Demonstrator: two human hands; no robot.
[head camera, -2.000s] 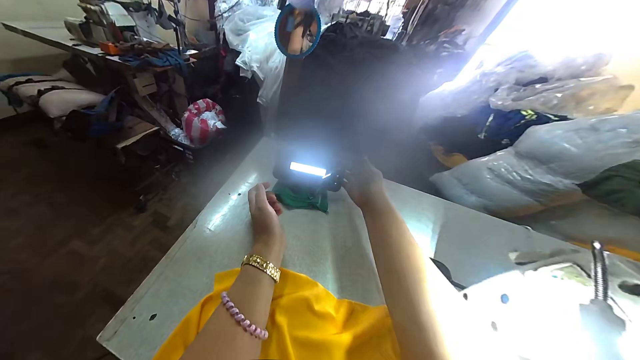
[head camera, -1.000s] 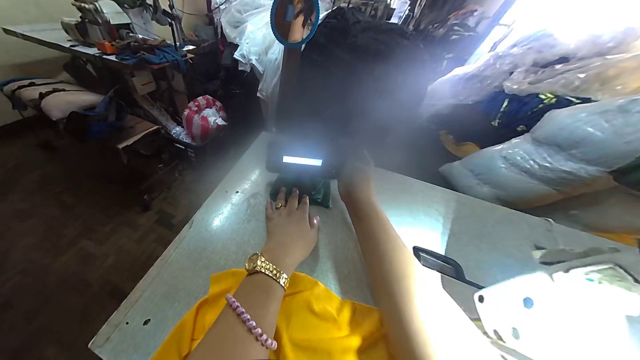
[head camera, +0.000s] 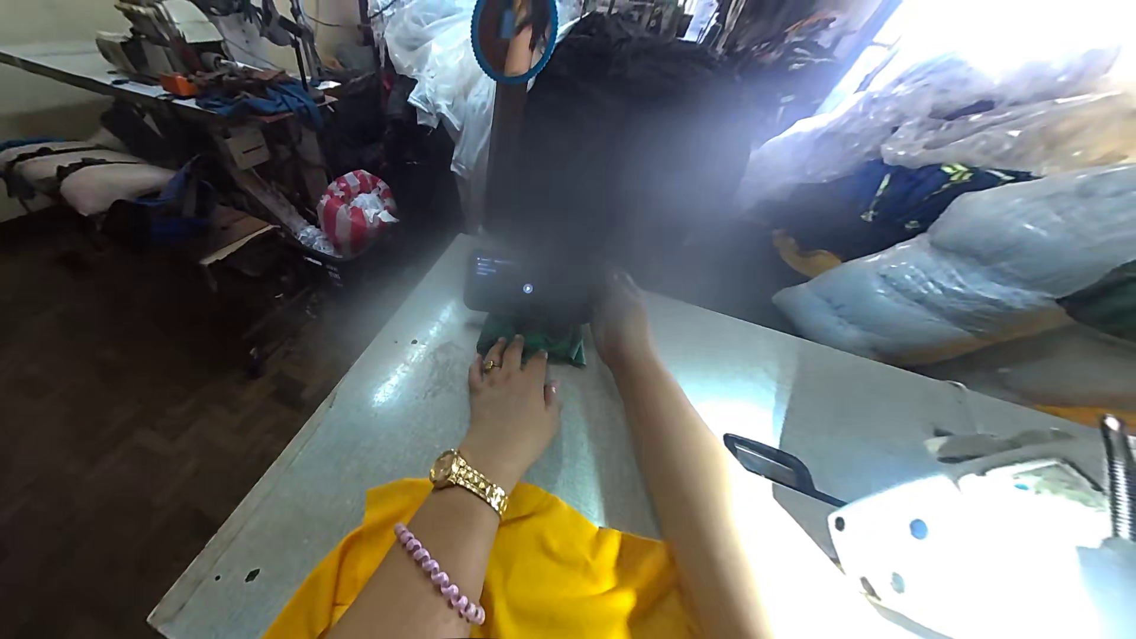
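My left hand (head camera: 510, 395) lies palm down, its fingertips on a folded green cloth (head camera: 537, 342) near the far part of the pale work table (head camera: 426, 382). A gold watch and a pink beaded bracelet are on that arm. My right hand (head camera: 621, 324) is at the right side of a dark phone-like device (head camera: 524, 284) that stands over the cloth. Haze blurs its fingers, and whether they grip the device does not show. Yellow fabric (head camera: 568, 568) covers the near edge of the table.
At the right of the table is a white machine part (head camera: 941, 532), with a black handle-shaped piece (head camera: 781, 466) beside it. Plastic-wrapped bundles (head camera: 958, 257) lie beyond the right edge. A large dark shape (head camera: 621, 142) blocks the far view. Another cluttered table (head camera: 80, 75) stands at the back left.
My left hand, earlier turned on its side by the green cloth, now lies flat with its fingertips on it. The bright strip on the device has gone dark.
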